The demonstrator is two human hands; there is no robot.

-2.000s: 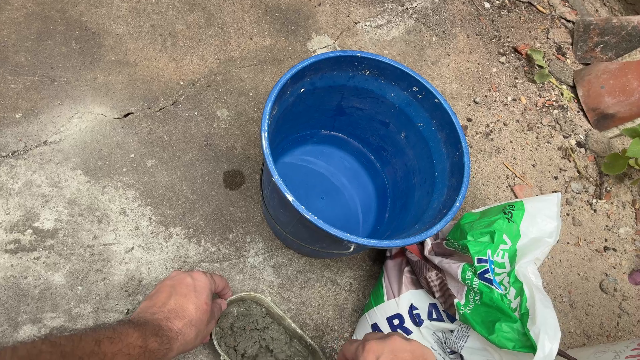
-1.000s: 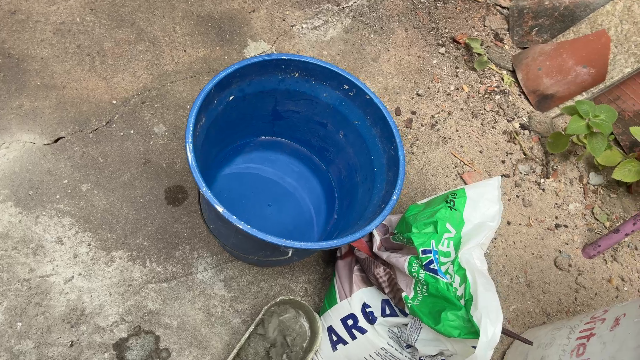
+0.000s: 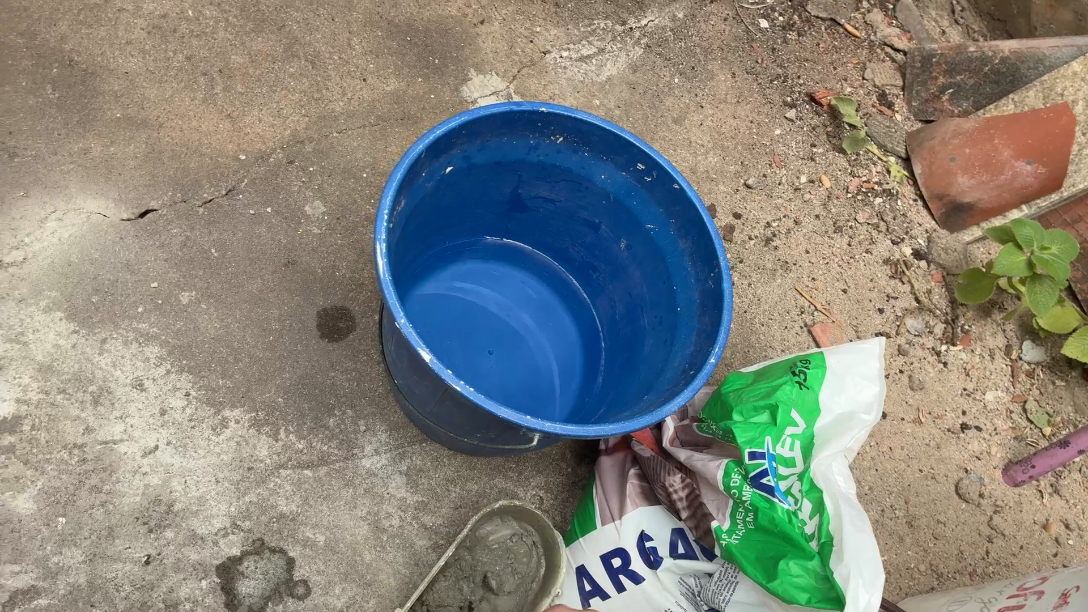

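Observation:
A small tan tub (image 3: 552, 552) holding wet grey mortar (image 3: 497, 565) is cut off by the bottom edge. At its lower right only a sliver of a fingertip shows, seemingly from my right hand (image 3: 568, 608); its grip is hidden. My left hand is out of view. Above the tub stands a blue plastic bucket (image 3: 552, 429), with what looks like a little clear liquid at the bottom. A crumpled green and white plastic bag (image 3: 778, 510) bearing printed writing lies against the bucket's lower right side.
Cracked concrete (image 3: 212, 297) has a dark damp spot (image 3: 336, 323) and a wet grey patch (image 3: 259, 575). On the right are sandy soil, a broken clay tile (image 3: 990, 161), a leafy plant (image 3: 1033, 263), a purple rod (image 3: 1045, 456) and part of a whitish container (image 3: 1003, 592).
Two seconds ago my left hand was at the tub's left side and my right hand at its right. My left hand has left the view; only a fingertip shows at the right side.

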